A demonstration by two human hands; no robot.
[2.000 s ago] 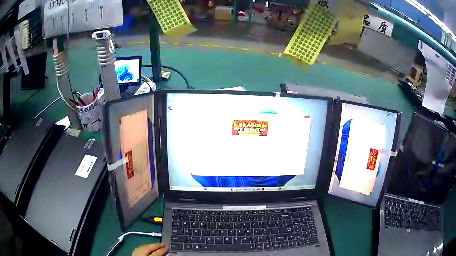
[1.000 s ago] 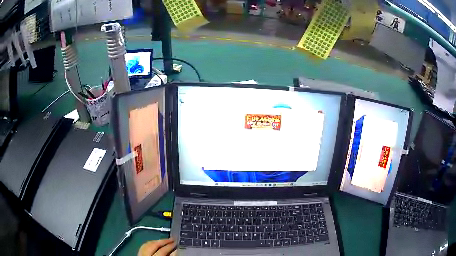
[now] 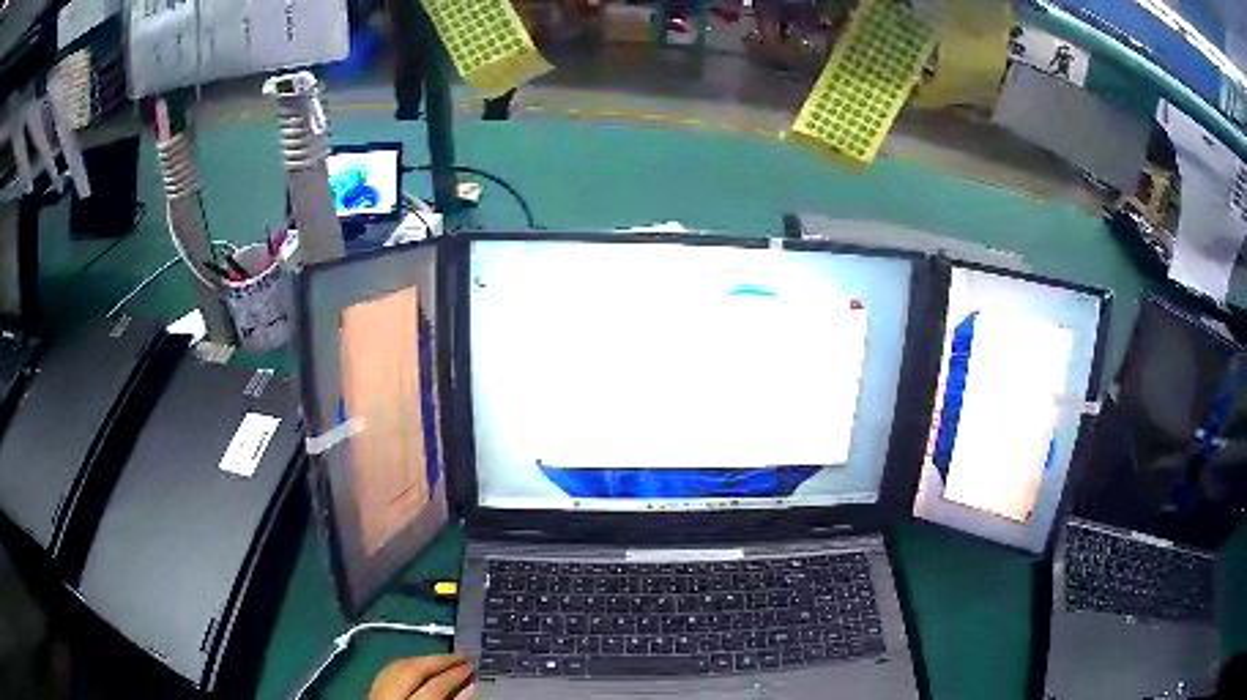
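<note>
The triple-screen laptop (image 3: 684, 369) stands open in front of me. Its centre screen shows a large white window over a blue wallpaper; the left side screen (image 3: 383, 410) looks orange-tinted and the right side screen (image 3: 1005, 410) shows a white window. White tape tabs sit on both outer edges. The keyboard (image 3: 684, 609) is uncovered. My left hand (image 3: 423, 678), bare, rests at the base's front left edge, cut off by the bottom of the picture; its grip is hidden. A black and yellow plug (image 3: 443, 589) and a white cable (image 3: 376, 630) meet the base's left side. My right hand is out of view.
Closed dark laptops (image 3: 178, 513) lie at left. A pen cup (image 3: 260, 308) and a small lit screen (image 3: 364, 182) stand behind them. A second laptop (image 3: 1135, 602) is at right. Yellow perforated cards (image 3: 864, 85) hang overhead. A person's legs (image 3: 410, 69) show at the back.
The red banner with yellow text is gone from all three screens. The view has shifted slightly. A person's legs have appeared at the back. My left hand stays at the base's left edge.
</note>
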